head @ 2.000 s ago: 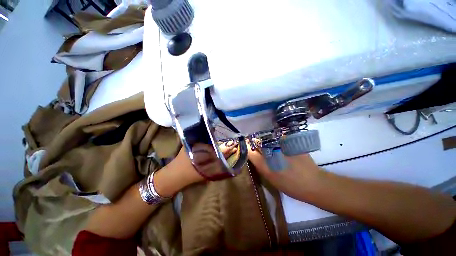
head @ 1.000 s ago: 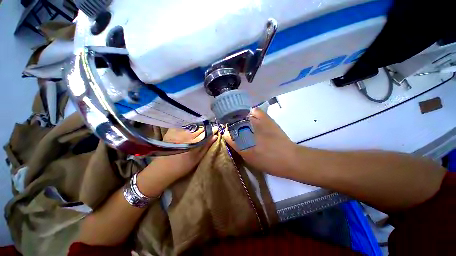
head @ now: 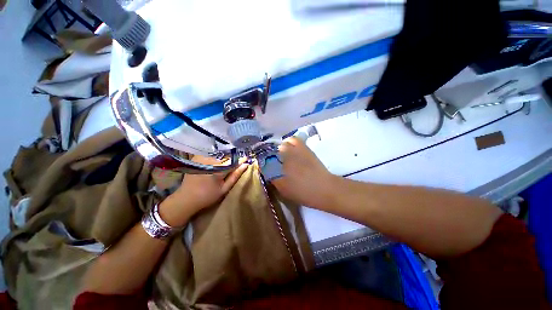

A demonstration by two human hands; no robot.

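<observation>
A tan-brown garment (head: 221, 242) lies under the machine head and hangs over the table's front edge. A dark zipper (head: 278, 224) with a fine light line runs along it to the presser foot area (head: 251, 158). My left hand (head: 203, 184), with a silver bracelet at the wrist, lies on the cloth left of the needle, fingertips at the foot. My right hand (head: 302, 172) is right of the needle, beside a grey attachment (head: 272, 166), which covers part of it. Its fingertips are partly hidden, so its grip cannot be told.
The white sewing machine (head: 242, 54) spans the top. A black cloth band (head: 417, 48) wraps its arm; a small black box (head: 399, 109) with a cable sits below. Brown and white pieces (head: 72, 72) lie behind left. A tape measure (head: 345, 247) lines the front edge.
The view has shifted, showing more of the machine arm and black band. Both hands stay at the needle area. My right hand's fingers now reach up behind the grey attachment.
</observation>
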